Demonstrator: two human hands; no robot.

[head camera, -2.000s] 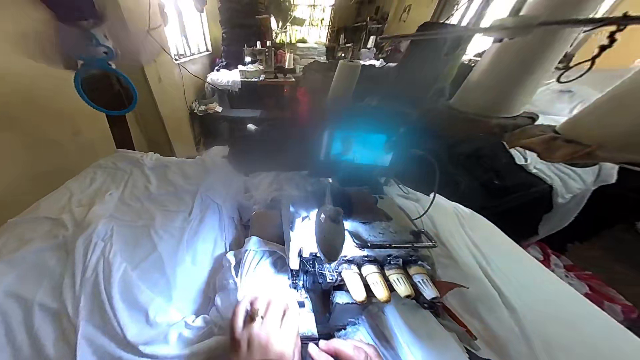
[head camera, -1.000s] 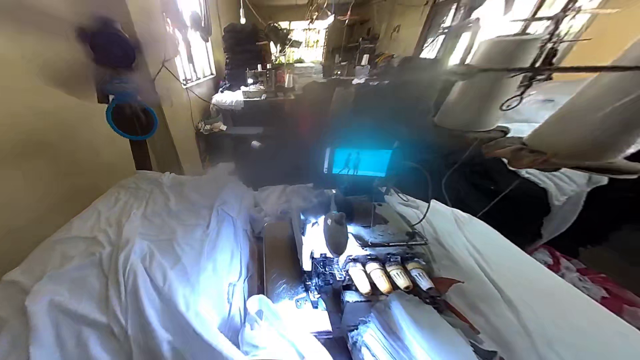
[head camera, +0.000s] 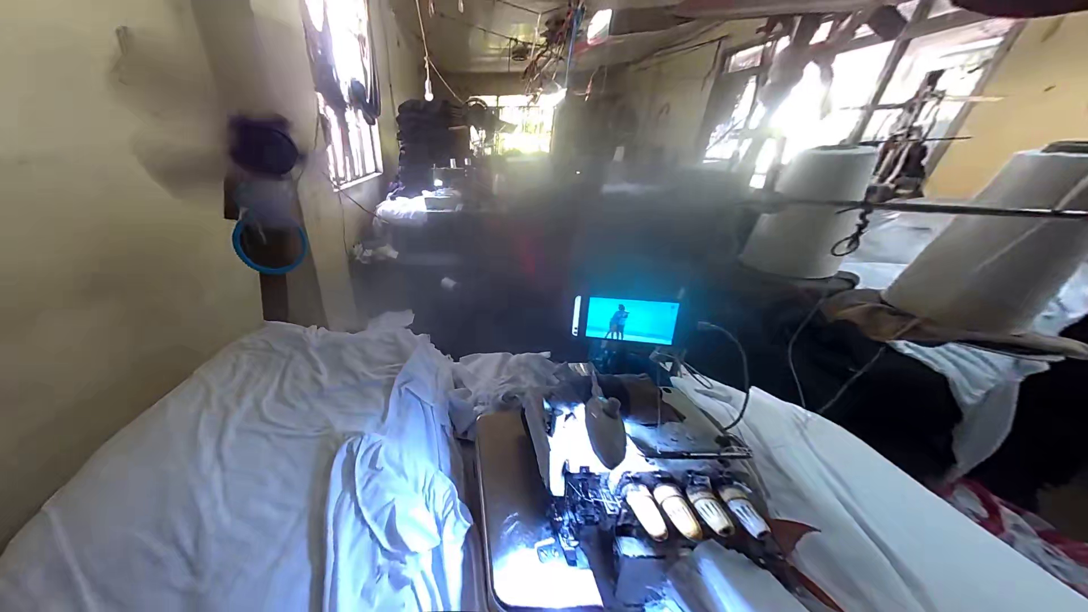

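Neither my left hand nor my right hand shows in the head view now. At the lower middle stands an overlock sewing machine with several pale tension knobs in a row. Its lamp lights the needle area and the flat metal plate at its left. White fabric lies bunched just left of the plate, beside a larger heap of white cloth. A pale, shiny piece is at the front of the machine, below the knobs.
Behind the machine a phone with a lit screen stands by a cable. Large white thread cones sit at the right near a metal rod. White cloth covers the right side. A blue-rimmed round object hangs on the left wall.
Both hands, at the front of the machine two seconds ago, have left the view. White fabric that lay by the plate's front now lies left of it. The view has tilted up.
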